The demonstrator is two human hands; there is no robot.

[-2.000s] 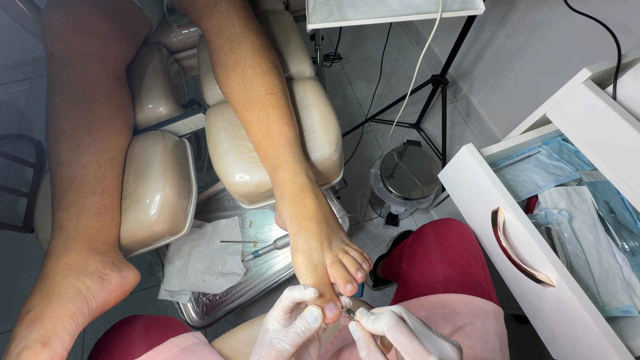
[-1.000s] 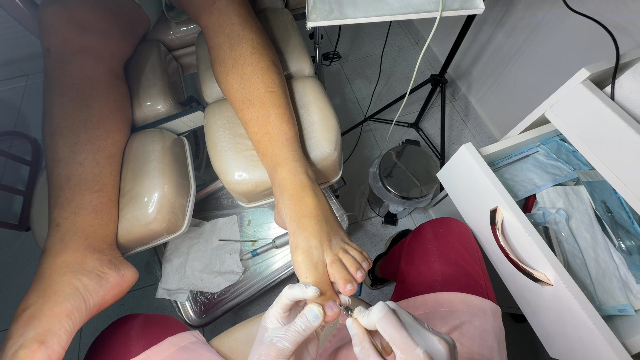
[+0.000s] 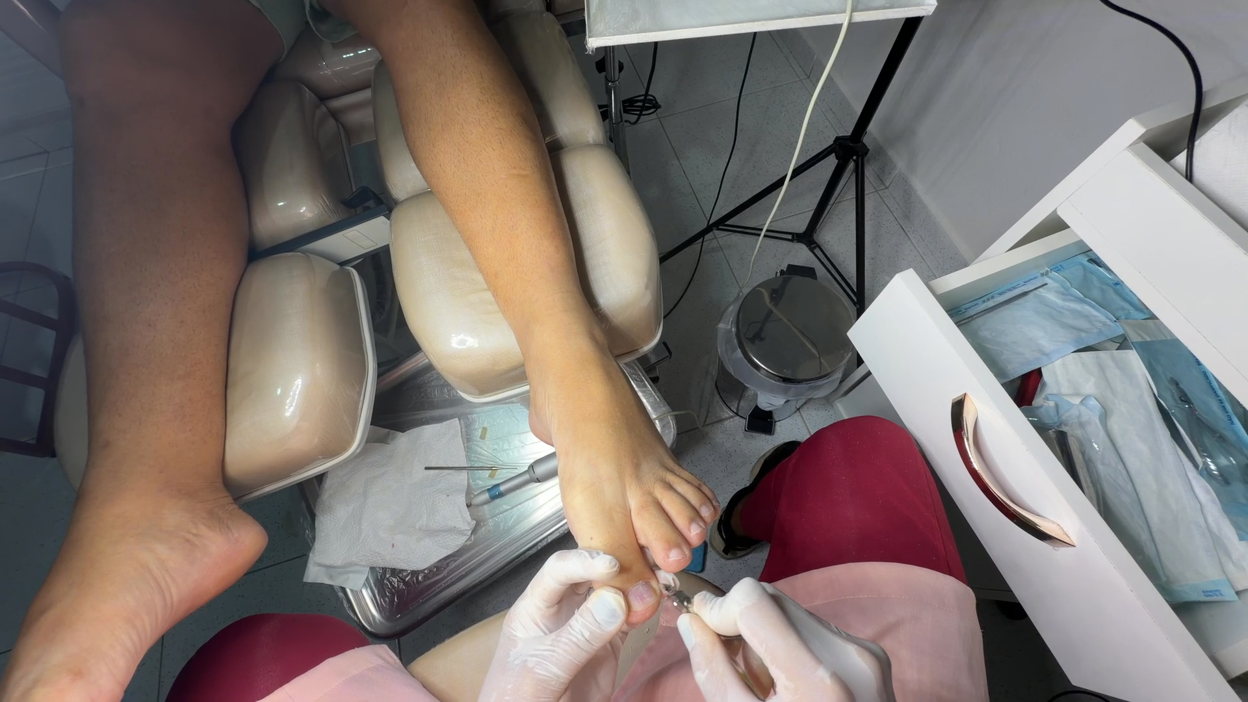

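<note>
My left hand (image 3: 563,629), in a pale translucent glove, grips the big toe (image 3: 636,593) of a person's foot (image 3: 609,468), with fingertips on either side of it. My right hand (image 3: 780,639), gloved alike, pinches a slim metal instrument (image 3: 680,597). Its tip lies at the side of the big toenail, by the second toe; most of the handle is hidden in my fingers. Behind the foot, a pen-like handpiece (image 3: 517,480) and a thin metal rod (image 3: 460,468) rest over a film-covered tray (image 3: 390,609), beside a crumpled white paper towel (image 3: 395,507).
The person's other leg (image 3: 161,292) lies at the left on a padded footrest (image 3: 297,361). A pedal bin (image 3: 795,327) and a black tripod stand (image 3: 848,148) are beyond the foot. At the right, an open white drawer (image 3: 936,390) holds sterilization pouches (image 3: 1038,327). A pale cable (image 3: 804,127) hangs down.
</note>
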